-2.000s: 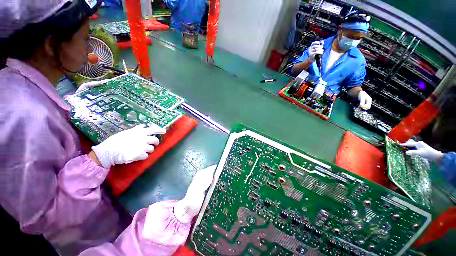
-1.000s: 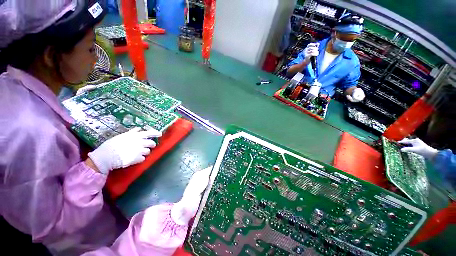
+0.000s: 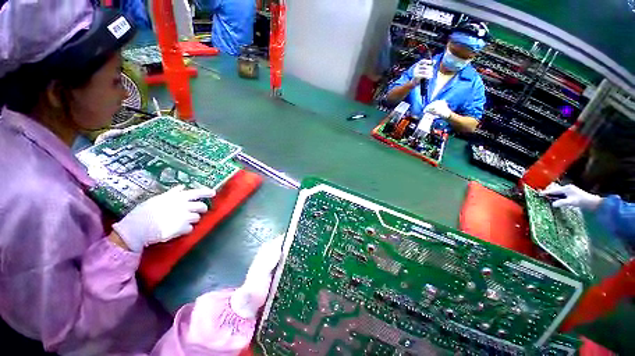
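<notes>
A large green power circuit board [image 3: 418, 278] stands tilted in front of me, its solder side towards me. It shows silvery tracks, solder dots and a pale border line. My left hand [image 3: 259, 281], in a white glove and pink sleeve, holds the board's left edge; its fingers are partly hidden behind the board. My right hand is not in view. The board's lower edge is cut off by the picture's rim. A bit of red-orange mat shows under its lower left.
At left a person in pink [image 3: 63, 229] holds another board [image 3: 150, 163] over a red mat [image 3: 209, 222]. Across the green bench [image 3: 313, 146] a person in blue [image 3: 452, 83] works on a component-side board [image 3: 411, 138]. At right a gloved hand [image 3: 574, 196] holds a board [image 3: 557, 229].
The view has shifted slightly, so the board and bench appear further left. The person across the bench has moved one hand from the tray side onto their board. My left hand keeps its hold.
</notes>
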